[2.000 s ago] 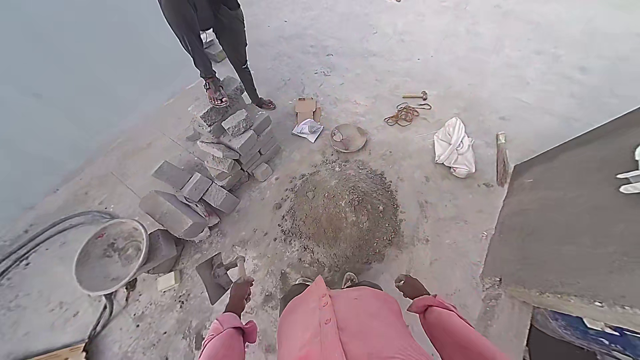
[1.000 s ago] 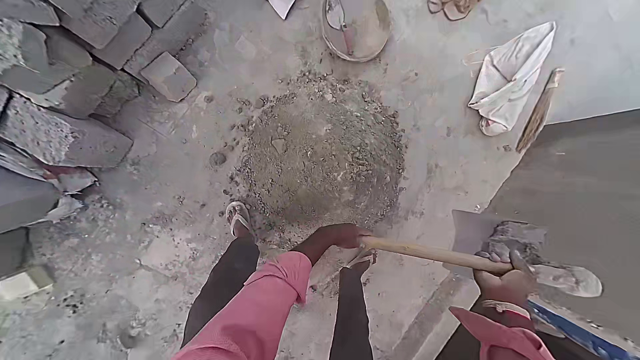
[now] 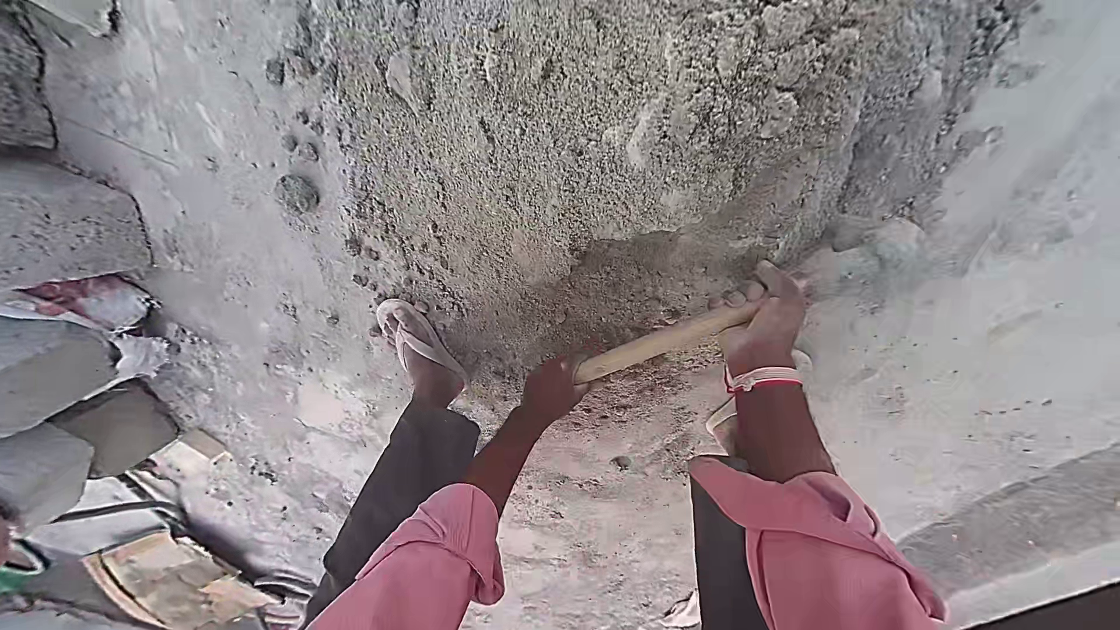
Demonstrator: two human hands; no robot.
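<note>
Both my hands hold one wooden tool handle (image 3: 652, 350). My left hand (image 3: 553, 389) is closed around its lower left end. My right hand (image 3: 770, 315), with a pale and red band at the wrist, grips it farther up on the right. Past my right hand the tool blurs, and I cannot make out its blade. Just beyond the handle lies a large heap of grey sand or mortar mix (image 3: 560, 149), with a darker, shadowed patch at its near edge.
Grey blocks or stones (image 3: 61, 219) lie along the left edge, with scraps and a broken pale piece (image 3: 166, 569) at the lower left. A small lump (image 3: 297, 192) sits left of the heap. My sandalled foot (image 3: 420, 341) stands near it. A ledge (image 3: 1015, 516) runs at the lower right.
Two seconds ago my hands were apart; a second ago they held a shovel across to the right. The handle has since swung to the heap's near edge. The view is now much closer to the heap.
</note>
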